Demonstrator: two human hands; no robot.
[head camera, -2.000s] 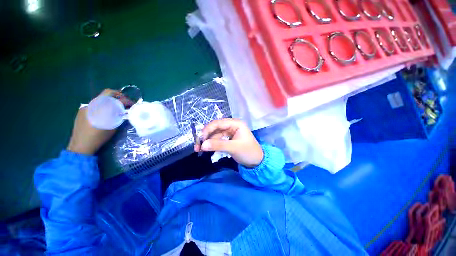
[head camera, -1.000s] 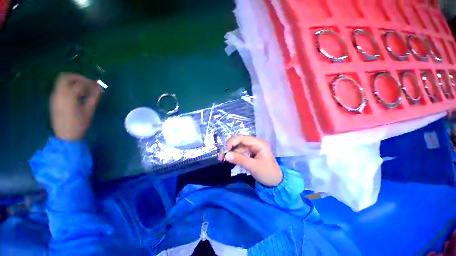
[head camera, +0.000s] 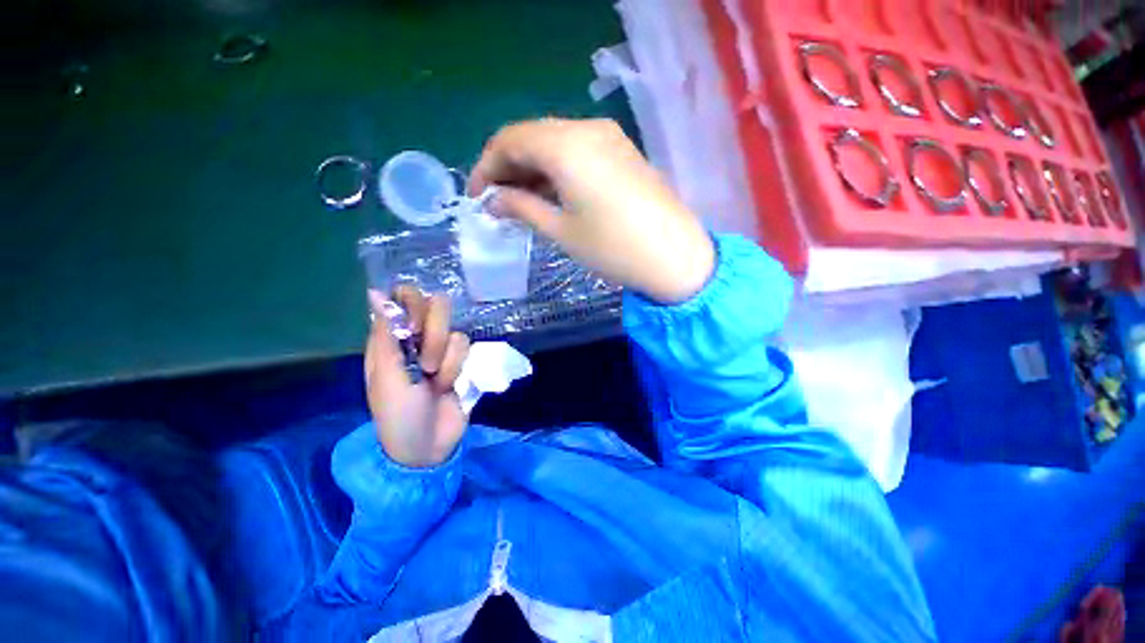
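Observation:
My left hand, palm up in front of my body, holds a small dark and silver metal piece, likely a watch case. A crumpled white cloth shows against its fingers. My right hand reaches over the white plastic bottle, with its fingertips at the mouth; whether they pinch anything is hidden. The bottle's round flip lid is open to the left. A silver ring lies left of the lid, and another is partly hidden behind the lid.
Crinkled clear film covers the mesh mat under the bottle. A coral-red tray with several rings is at the right, on white sheets. More rings lie on the far left bench. A blue bin is beyond the tray.
The view has shifted. My left hand has come back from the far left bench to near my body. My right hand has moved up to the bottle mouth. The cloth is now by my left hand.

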